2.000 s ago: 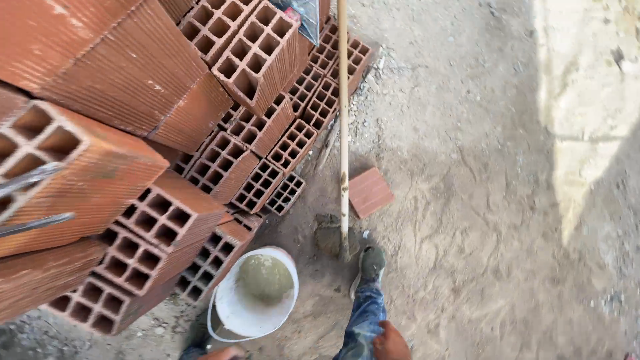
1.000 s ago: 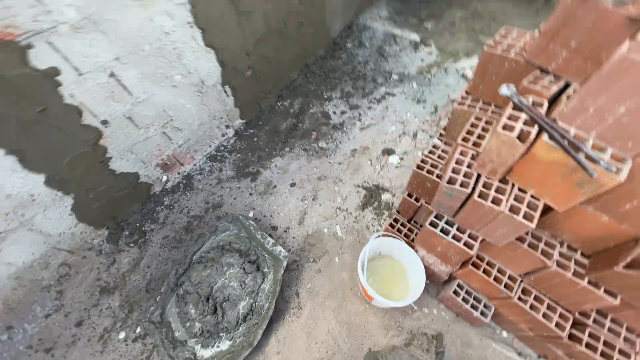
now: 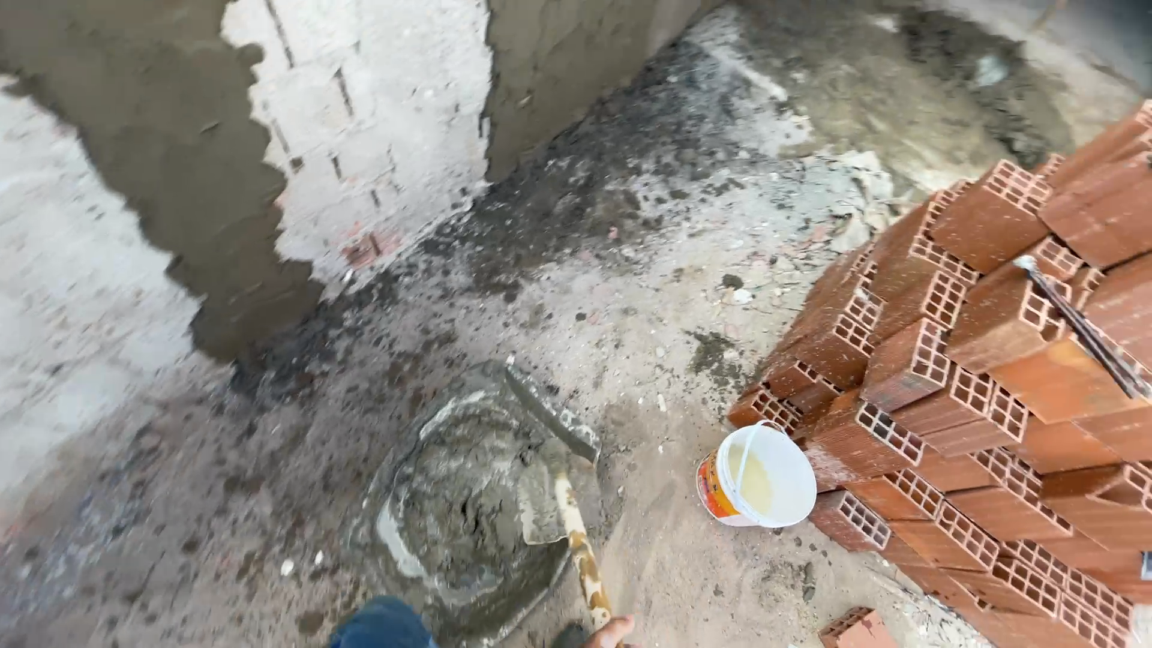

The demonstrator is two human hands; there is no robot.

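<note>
One hand (image 3: 610, 633) shows at the bottom edge, closed around the mortar-stained wooden handle (image 3: 583, 562) of a shovel; I take it for my right hand, with only part of its fingers in view. The shovel's blade (image 3: 542, 508) rests in a heap of wet grey mortar (image 3: 468, 504) inside a low, mortar-caked tray or sheet on the ground. Beyond the frame lies my left hand. A white plastic bucket (image 3: 781, 477) with cloudy liquid in it stands to the right of the mortar.
Hollow clay bricks (image 3: 972, 396) are stacked along the right, with a metal tool (image 3: 1080, 328) on top. A loose brick (image 3: 857, 630) lies at the bottom right. A partly plastered wall (image 3: 378, 117) rises at the upper left. My blue-clad leg (image 3: 382, 623) is at the bottom.
The view has swung from the bricks to the wall and mortar. The shovel blade, out of view one second ago, is now in the mortar, with a hand on the handle.
</note>
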